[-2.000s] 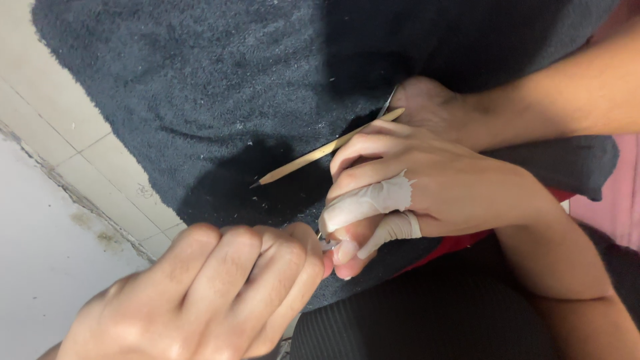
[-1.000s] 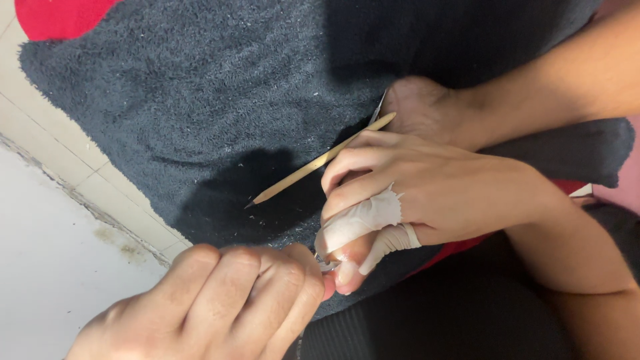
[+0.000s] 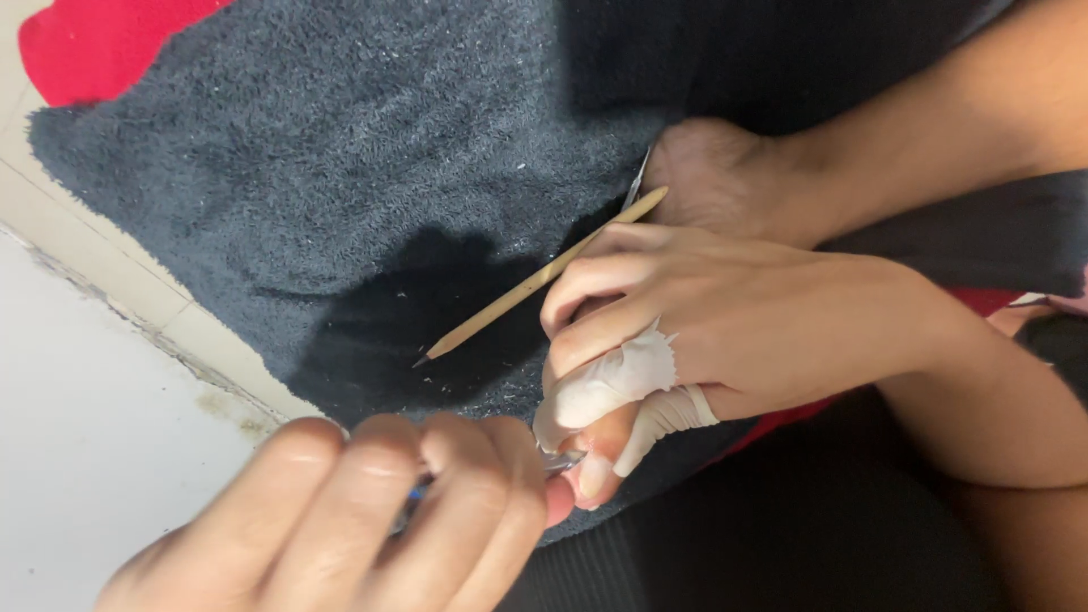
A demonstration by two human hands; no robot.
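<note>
My left hand [image 3: 365, 510] is closed around a metal hand tool [image 3: 565, 461], probably nippers, whose tip touches the side of the toenail [image 3: 592, 474]. A small blue part shows between its fingers. My right hand [image 3: 714, 314] wears white coverings on its thumb and index finger. It grips the big toe [image 3: 605, 438], and much of the foot lies hidden under it. Beside its curled fingers runs a slim wooden stick [image 3: 527, 289] with a dark pointed tip; whether the fingers hold it is unclear. Another thin metal tool [image 3: 636, 180] shows behind the stick, partly hidden.
A dark grey towel [image 3: 340, 153] with small pale flecks lies below the hands. Red cloth [image 3: 102, 51] shows at the upper left. Pale floor tiles [image 3: 170, 297] and a white surface [image 3: 102, 442] lie to the left. A bare limb [image 3: 892, 127] crosses the upper right.
The view has shifted, and red cloth now shows at the upper left. Both hands remain at the toe.
</note>
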